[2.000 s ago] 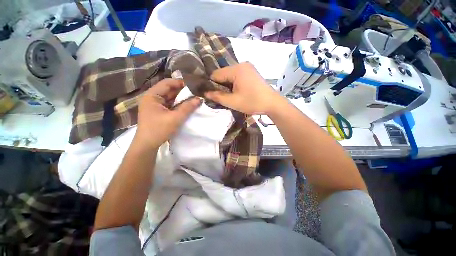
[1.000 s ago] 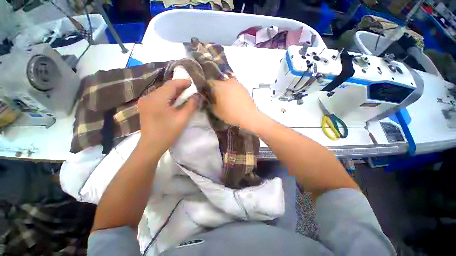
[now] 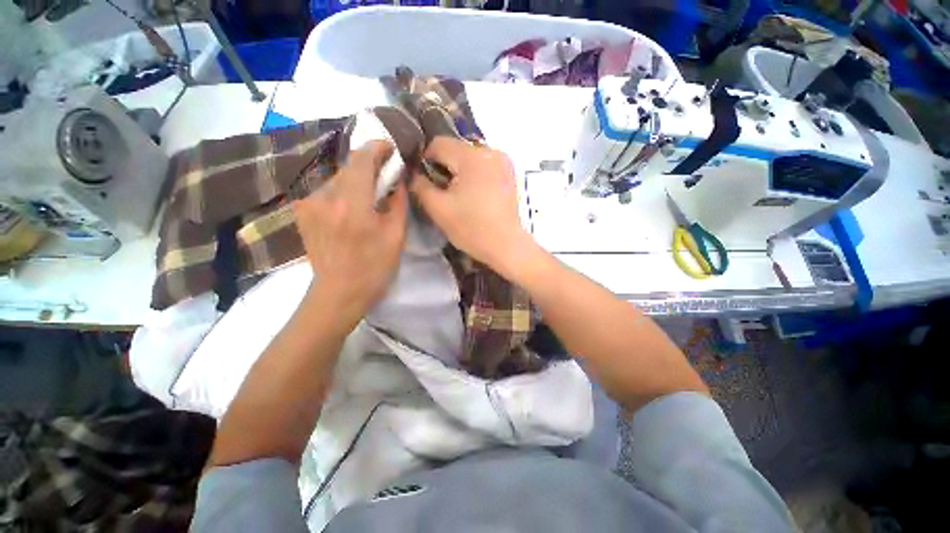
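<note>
The brown plaid shell (image 3: pixel 245 172) lies on the white table to the left and centre, with one part reaching back. The white quilted lining (image 3: pixel 417 390) hangs from it over the table edge into the lap. My left hand (image 3: pixel 359 213) pinches the white lining edge at the middle of the garment. My right hand (image 3: pixel 464 193) is close beside it, fingers curled on the brown plaid cloth. The fingertips almost meet; the exact spot they grip is partly hidden by the fingers.
A white sewing machine (image 3: pixel 729 146) with a blue stripe stands at right. Yellow and green snips (image 3: pixel 698 250) lie before it. A second machine (image 3: pixel 89 156) stands at left. A white tub (image 3: pixel 417 47) with cloth is behind. A measuring strip (image 3: pixel 729 303) runs along the front edge.
My left hand has turned, its back now more upward, and moved slightly right. My right hand first reached into the plaid, then came back with its curled fingers showing beside my left.
</note>
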